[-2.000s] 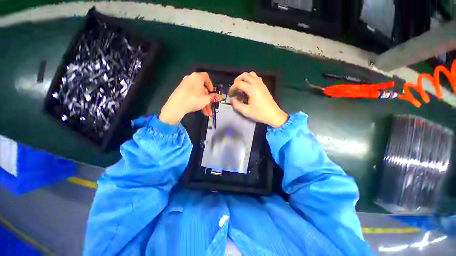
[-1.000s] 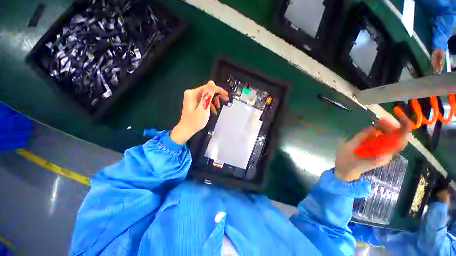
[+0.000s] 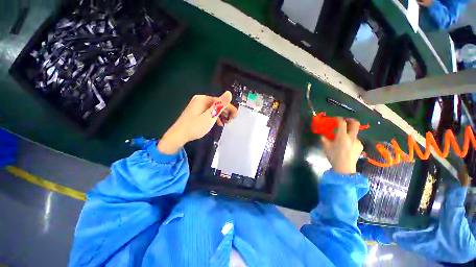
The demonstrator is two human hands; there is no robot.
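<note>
An open tablet unit (image 3: 241, 141) with a silver-white rectangle lies in a black work tray (image 3: 286, 151) in front of me. Its main board (image 3: 253, 97) with a green patch shows at the upper end. My left hand (image 3: 201, 119) is over the tray's upper left side, fingers curled, with red on the fingertips. Whether it holds a small part is hidden by the fingers. My right hand (image 3: 343, 146) is closed on the orange-red air blow gun (image 3: 324, 125), right of the tray. Its thin bent nozzle points up and away from me.
A black parts bin (image 3: 94, 125) heaped with shiny strips is at left. A dark thin stick (image 3: 342, 105) lies beyond the gun. A coiled orange hose (image 3: 433, 146) and clear blister trays (image 3: 387, 190) are at right. Trayed tablets (image 3: 365, 44) stand beyond the white strip. Other people's blue sleeves show at right.
My right hand has left the tablet, picked up the air gun and brought it back left towards the tray. My left hand has stayed near the tablet's upper left. The view has turned.
</note>
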